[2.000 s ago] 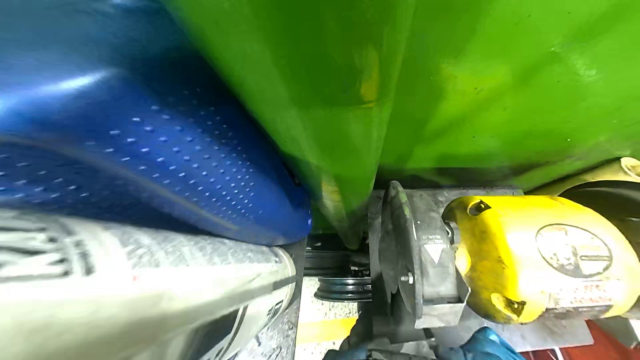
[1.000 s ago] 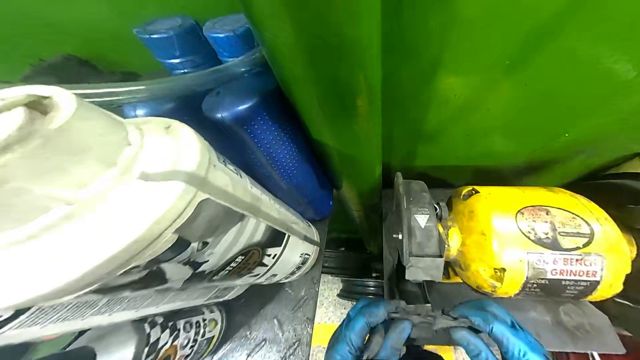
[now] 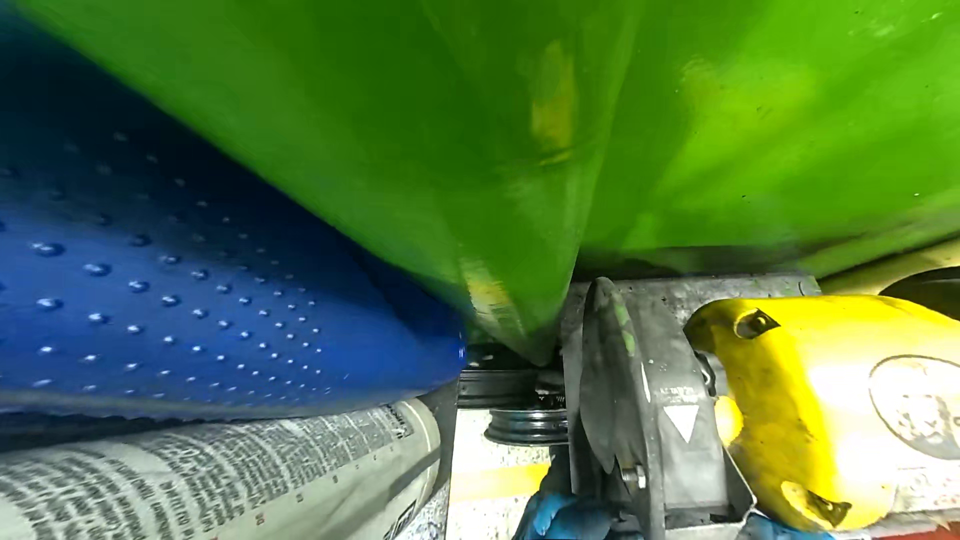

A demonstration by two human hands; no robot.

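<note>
My left hand (image 3: 574,517), in a blue glove, is at the bottom edge, close below the grey wheel guard (image 3: 675,427) of a yellow bench grinder (image 3: 832,397). Only part of it shows, near a dark object I cannot make out, so its grip cannot be told. Of my right hand (image 3: 787,529), a strip of blue glove is visible under the grinder's housing; the fingers are hidden. The guard's round side cover faces left.
A blue bottle with raised dots (image 3: 187,315) fills the left, above a printed light-coloured container (image 3: 225,472). Behind stands a green painted metal panel (image 3: 450,150). Black ringed parts (image 3: 529,426) lie below, near a yellow floor stripe (image 3: 499,482).
The view has moved much closer to the bottle and grinder. One second ago both gloved hands showed together at a dark part below the grinder; now they are mostly hidden.
</note>
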